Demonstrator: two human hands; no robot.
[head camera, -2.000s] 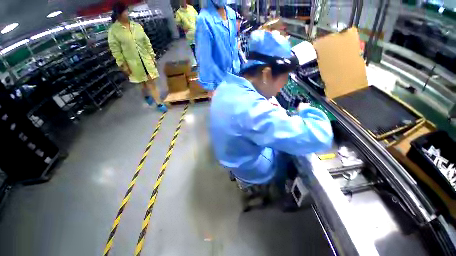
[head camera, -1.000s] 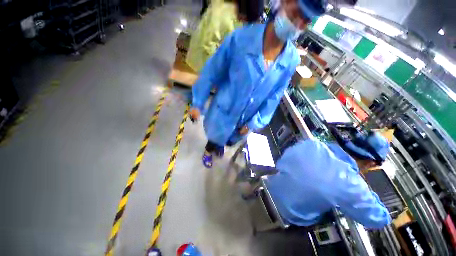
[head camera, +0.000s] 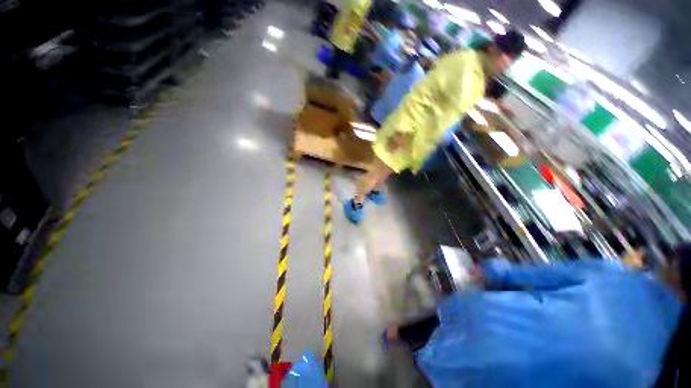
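Observation:
Neither of my hands shows in the picture. Nearest in front of me, a person in a blue smock (head camera: 561, 322) bends at the lower right beside the conveyor line (head camera: 504, 204); the picture is blurred and this person's hands cannot be made out. A small blue and red shape (head camera: 303, 373) is cut off by the bottom edge; I cannot tell what it is.
A person in a yellow smock (head camera: 436, 110) stands at the line, with blue shoe covers. Brown cardboard boxes (head camera: 326, 114) stand on a pallet behind yellow-black floor lines (head camera: 282, 273). Dark racks (head camera: 129, 53) line the upper left. More people are at the back.
The view has swung and moved forward. The standing person in blue is no longer seen upright in the middle; the person in yellow now shows at the line. The boxes appear more fully.

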